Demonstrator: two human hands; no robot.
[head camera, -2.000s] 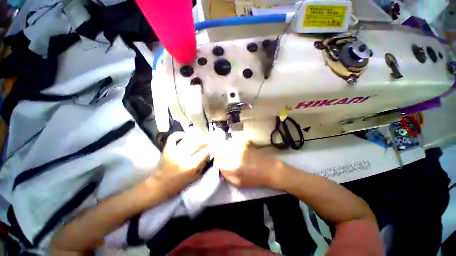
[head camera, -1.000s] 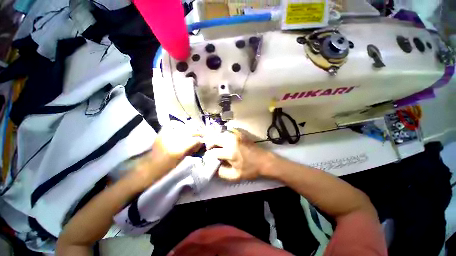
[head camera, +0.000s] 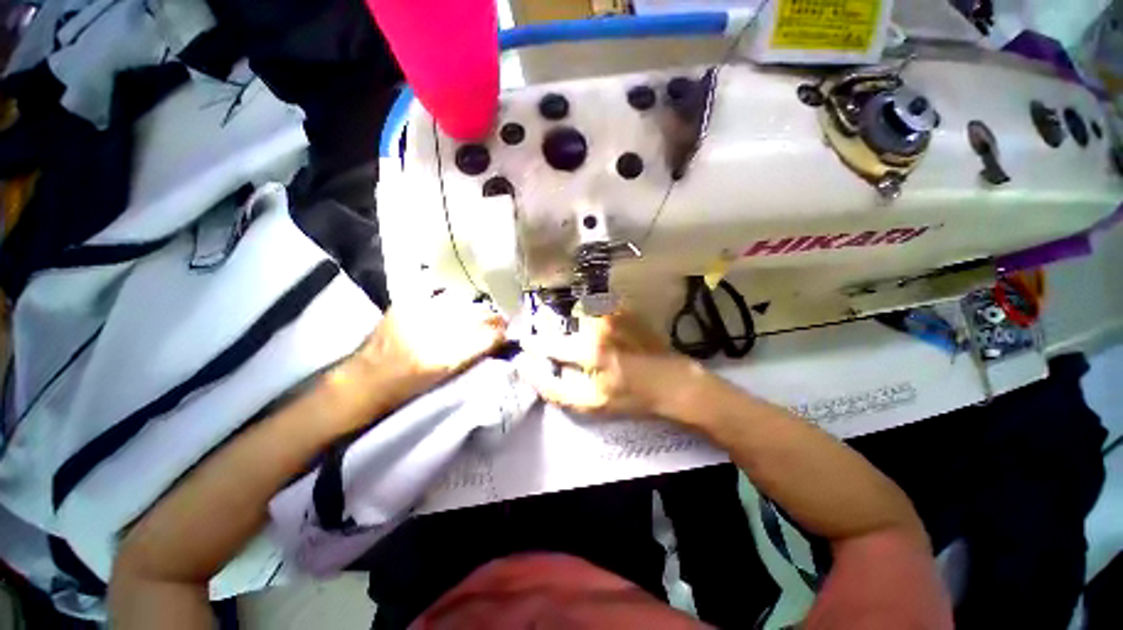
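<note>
A pale grey garment panel (head camera: 431, 449) with a black strip runs from the needle area down over the table's front edge. My left hand (head camera: 431, 338) holds its edge just left of the presser foot (head camera: 596, 295). My right hand (head camera: 610, 369) pinches the cloth just below and right of the foot. Both hands are bare, and glare washes out the fingertips and the cloth between them. The needle point cannot be made out. The cream sewing machine head (head camera: 727, 185) stands behind my hands.
Black-handled scissors (head camera: 712, 318) stand against the machine bed. A small parts tray (head camera: 1004, 332) with orange-red loops and blue snips (head camera: 930, 330) lies right. Striped pale panels (head camera: 160, 332) are heaped left. A magenta cone (head camera: 443, 62) hangs above. Black cloth (head camera: 985, 492) lies front right.
The view has shifted slightly. Both hands stay at the needle area, with small shifts of the fingers. The pale panel below them lies straighter and more exposed than two seconds ago.
</note>
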